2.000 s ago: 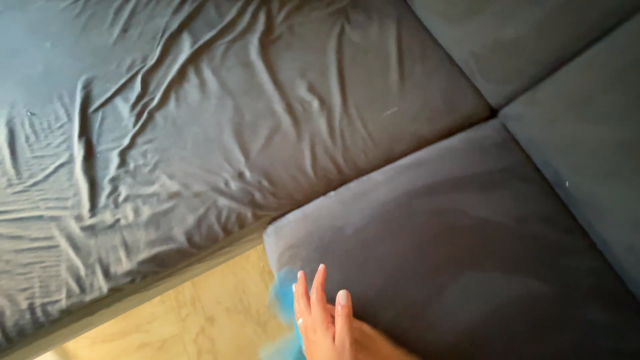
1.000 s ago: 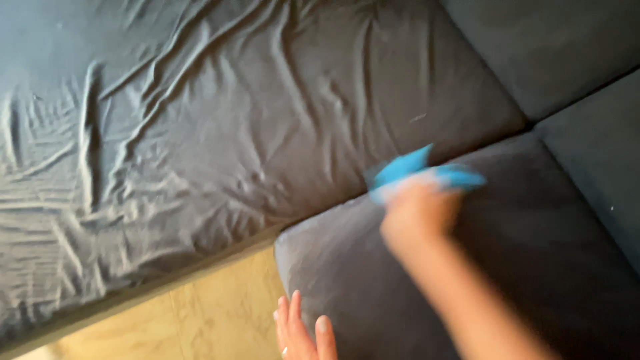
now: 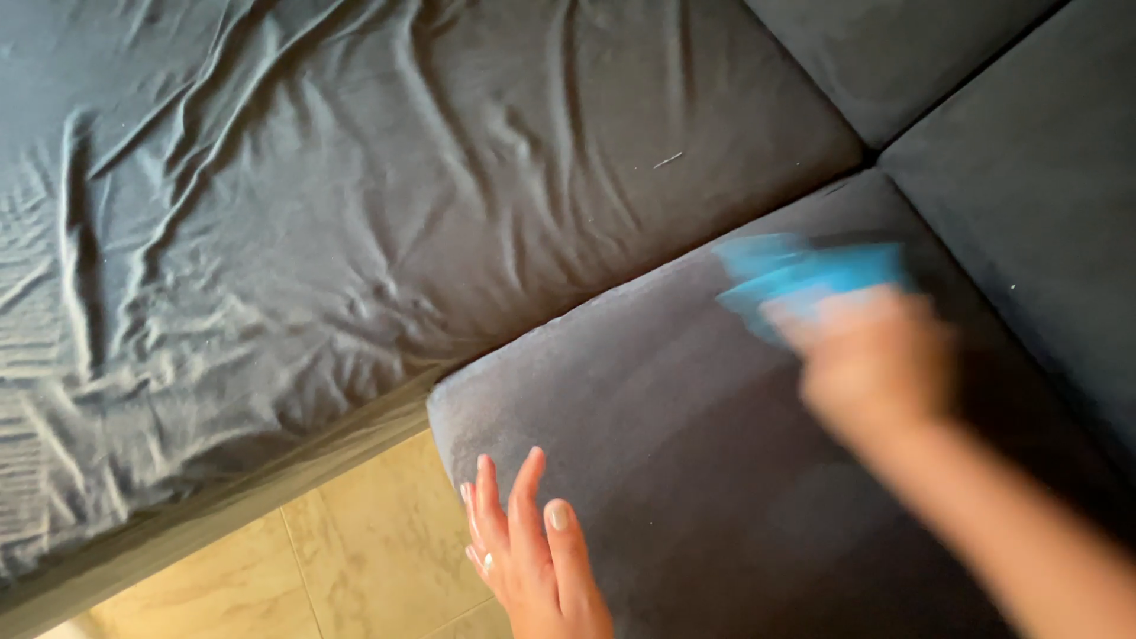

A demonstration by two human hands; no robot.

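Observation:
My right hand (image 3: 874,355), blurred by motion, grips a light-blue cloth (image 3: 816,275) over the upper part of a dark grey sofa seat cushion (image 3: 674,461). Its fingertips are hidden or smeared. At the bottom centre my left hand (image 3: 532,550) has its fingers apart and holds nothing. A ring is on one of its fingers. It is over the cushion's left front edge; whether it presses on the fabric I cannot tell.
A wrinkled dark fabric cover lies over the adjoining seat section (image 3: 355,204), with a small light thread (image 3: 668,161) on it. More dark cushions (image 3: 1021,177) meet at a seam on the right. Beige marbled floor tiles (image 3: 355,532) show at the lower left.
Two seconds ago only one hand showed clearly, with blue beside it. One second ago my right hand and the cloth were near the seam; now they are farther onto the cushion.

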